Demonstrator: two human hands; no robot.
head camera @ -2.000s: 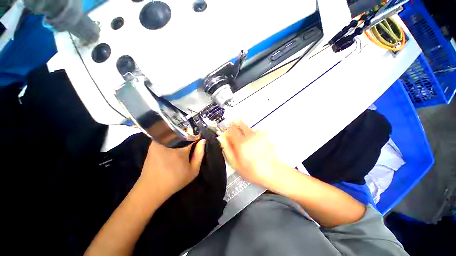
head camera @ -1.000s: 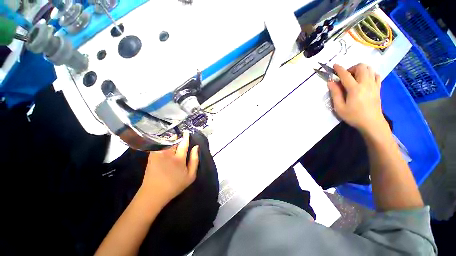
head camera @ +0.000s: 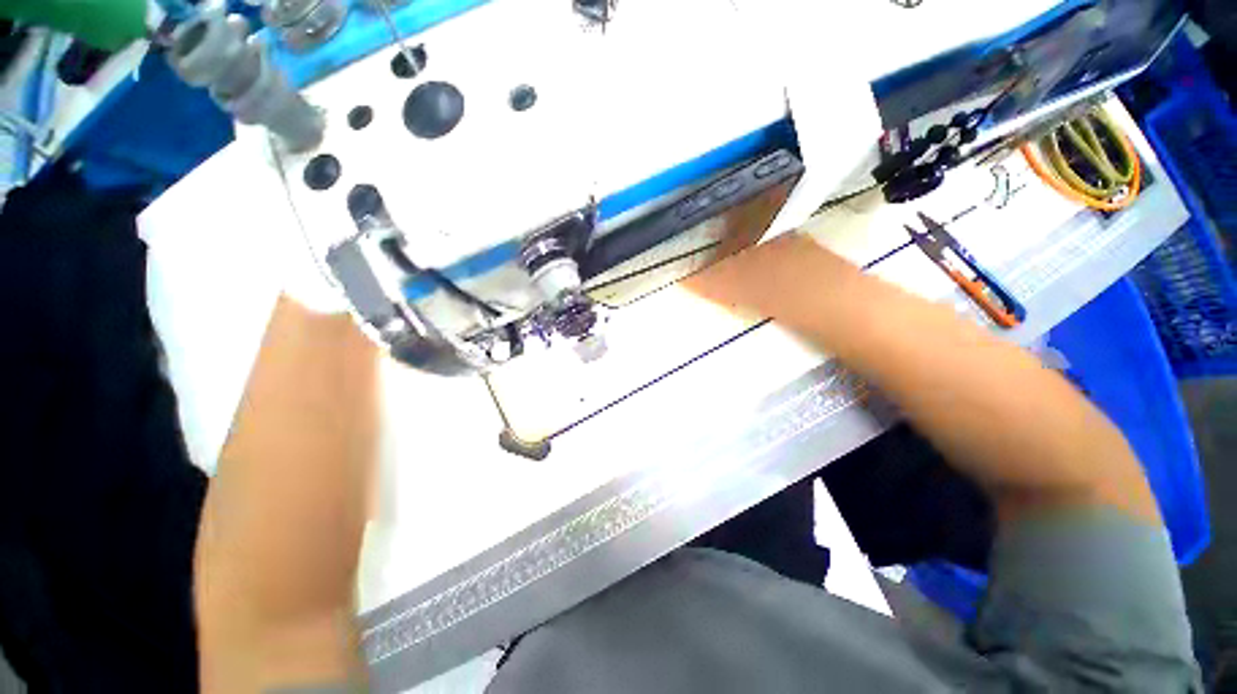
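The white sewing machine head (head camera: 638, 122) with blue trim fills the upper middle. Its presser foot and needle area (head camera: 577, 320) holds no black fabric. The curved shiny guard (head camera: 394, 319) is left of the needle. Thread snips (head camera: 966, 271) with orange and blue handles lie on the white table, right of the needle. My left forearm reaches up at the left, and my left hand is hidden behind the machine head. My right forearm crosses the table and goes under the machine arm, hiding my right hand.
A metal ruler strip (head camera: 651, 499) runs along the front table edge. A small dark piece (head camera: 524, 445) lies on the table below the needle. Coiled orange-yellow rings (head camera: 1089, 160) lie at the right end. A black fabric heap (head camera: 82, 461) is at the left, a blue crate (head camera: 1133, 407) at the right.
The black garment has left the needle area. The snips, held in my right hand before, now lie on the table. Both arms have reached in behind or under the machine.
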